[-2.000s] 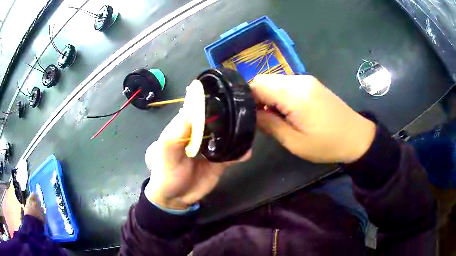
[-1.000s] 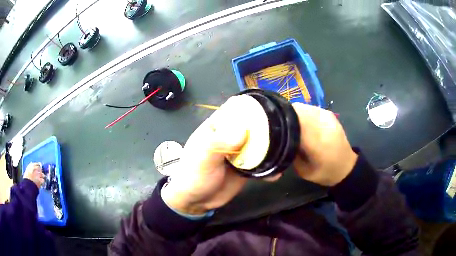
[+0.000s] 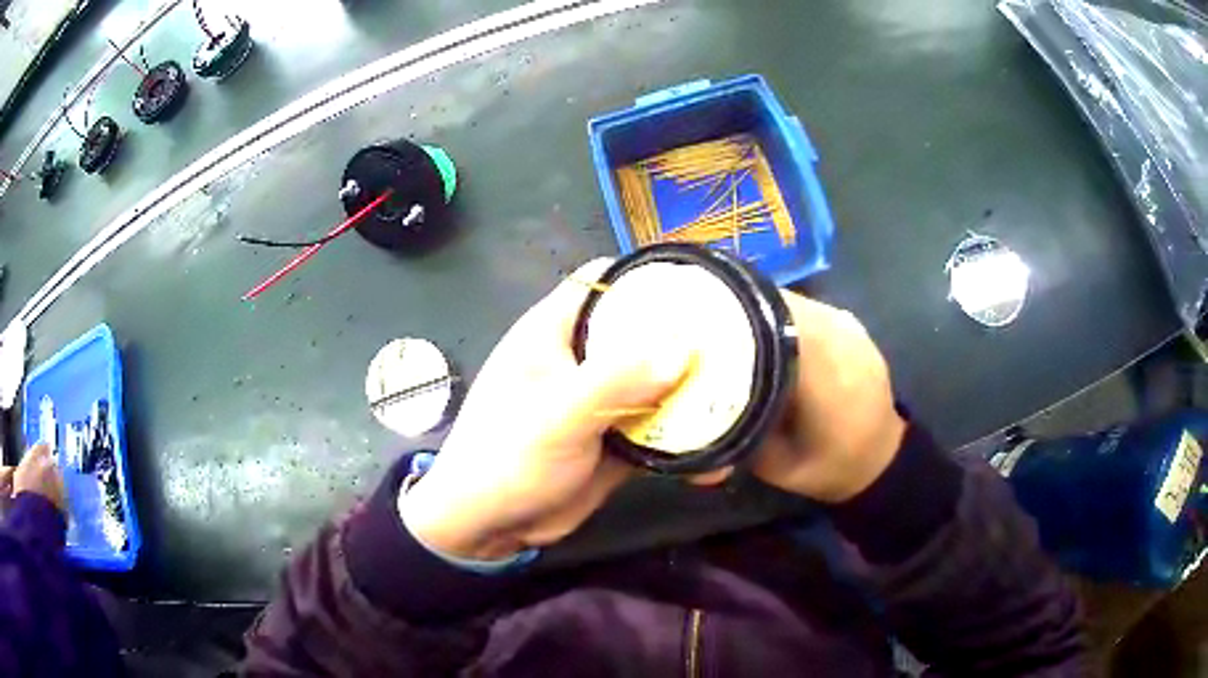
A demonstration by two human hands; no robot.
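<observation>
A black round housing [image 3: 772, 397] is held up over the front of the bench, its mouth facing me. The cream-white round board [image 3: 676, 318] sits in that mouth. My left hand [image 3: 537, 417] grips the housing from the left, its thumb on the board's face. Thin gold pins [image 3: 583, 282] show at the board's left edge and by my thumb. My right hand [image 3: 841, 397] holds the housing from the right and behind; its fingertips are hidden. The lead wires of this housing are not visible.
A blue bin [image 3: 811, 252] of gold pins stands behind the hands. A wired black unit [image 3: 394, 199] and a pale disc [image 3: 409, 386] lie left; a shiny disc [image 3: 990, 281] and clear plastic [image 3: 1126, 133] lie right. Another person's hand [image 3: 37, 474] is at the blue tray [image 3: 113, 464].
The board, earlier tilted away from the housing's mouth, now sits in it. The housing has turned to face me. Since the last earlier frame, the hands have barely changed their hold.
</observation>
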